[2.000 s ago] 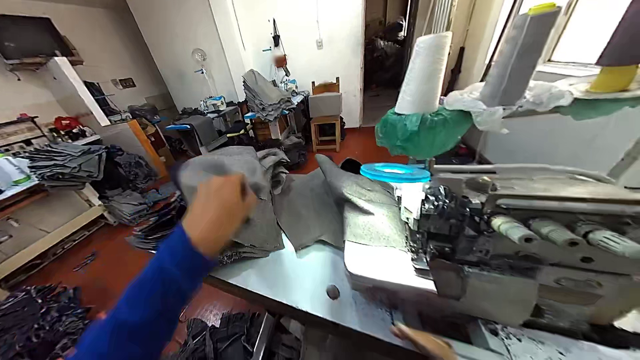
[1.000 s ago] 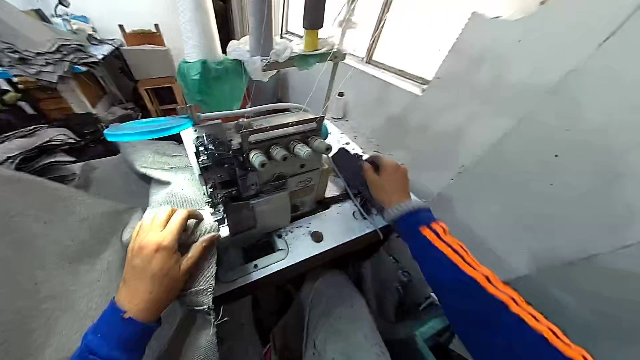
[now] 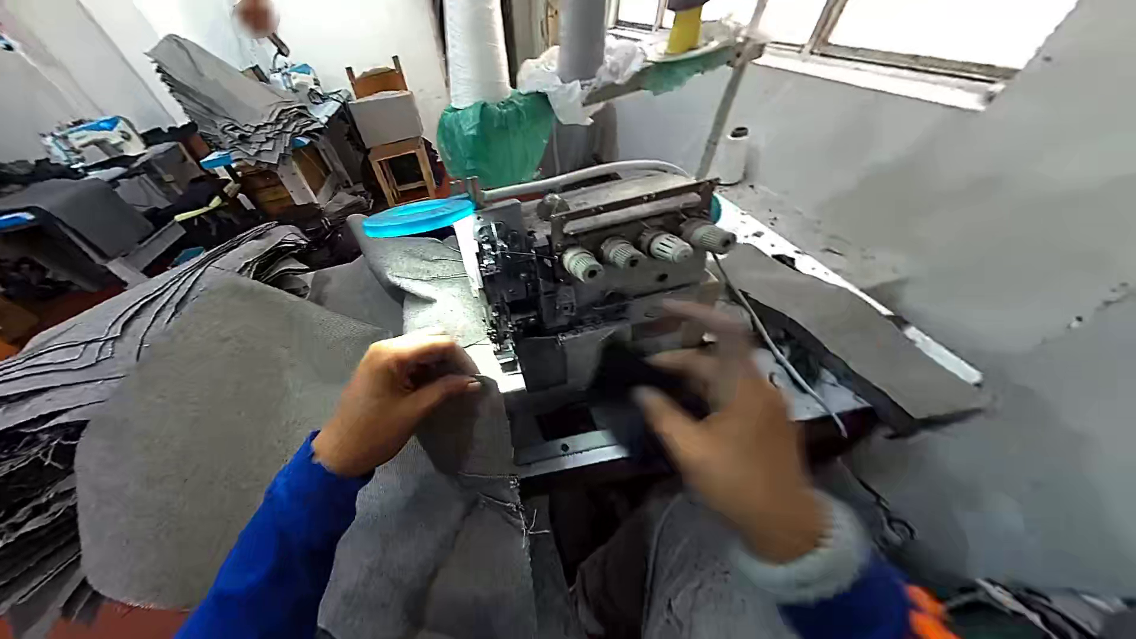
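Grey fabric (image 3: 461, 426) lies at the left of an overlock sewing machine (image 3: 612, 240) and hangs over the near edge, with loose threads along its side. My left hand (image 3: 404, 395) pinches this fabric between thumb and fingers just left of the needle area. In front of the machine my right hand (image 3: 737, 417) is blurred, with a small dark piece of cloth (image 3: 639, 390) at its fingers. Whether the fingers close on that piece is unclear. A strip of grey fabric (image 3: 843, 328) lies on the table right of the machine.
Stacked grey fabric pieces (image 3: 151, 311) fill the left side. A blue ring-shaped tray (image 3: 419, 217) is beside the machine head. Thread cones (image 3: 477, 53) stand behind, one over green plastic. A grey wall (image 3: 1003, 399) borders the right; a cable (image 3: 772, 342) crosses the table.
My right hand has moved from the table right of the machine to its front, with dark cloth now at its fingers. My left hand stays on the fabric. The view has swung left since one second ago.
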